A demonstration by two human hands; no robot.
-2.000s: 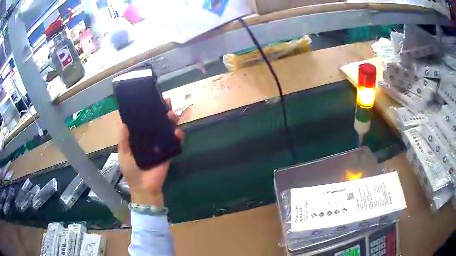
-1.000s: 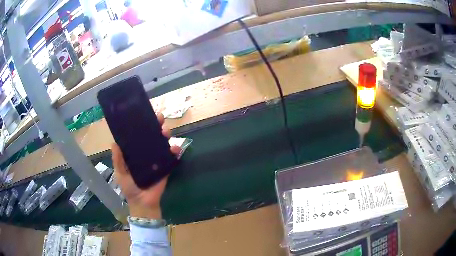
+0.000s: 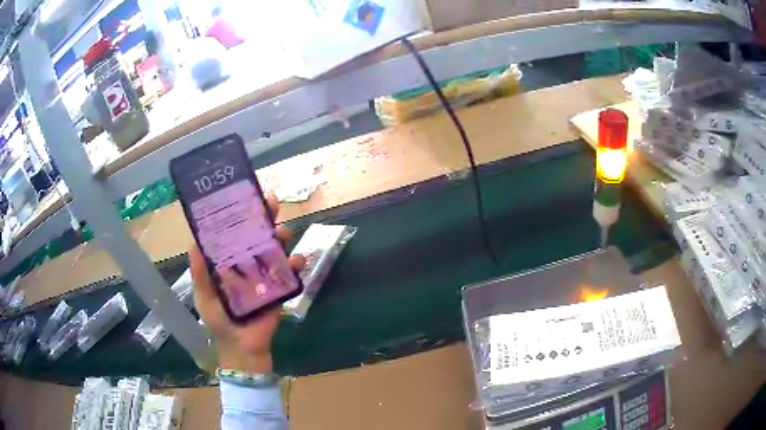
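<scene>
My left hand [image 3: 239, 327] holds a smartphone [image 3: 235, 231] upright over the conveyor. Its screen is lit pinkish and shows 10:59. A white product box [image 3: 584, 336] lies on the clear-walled pan of the digital weighing scale [image 3: 617, 413] at the lower right. One green display and red and grey keys show. A bagged box [image 3: 322, 264] lies on the belt just right of the phone, partly behind my fingers. My right hand is out of the picture.
The signal tower light [image 3: 612, 147] glows red and amber behind the scale. A bagged box pile [image 3: 714, 243] is at the right. A box row [image 3: 122, 407] stands lower left. More boxes lie on the conveyor belt [image 3: 403, 285]. A grey post and black cable cross the view.
The phone screen has gone from black to lit. The phone tilted back and shifted slightly. A bagged box on the belt has come into view from behind the phone hand.
</scene>
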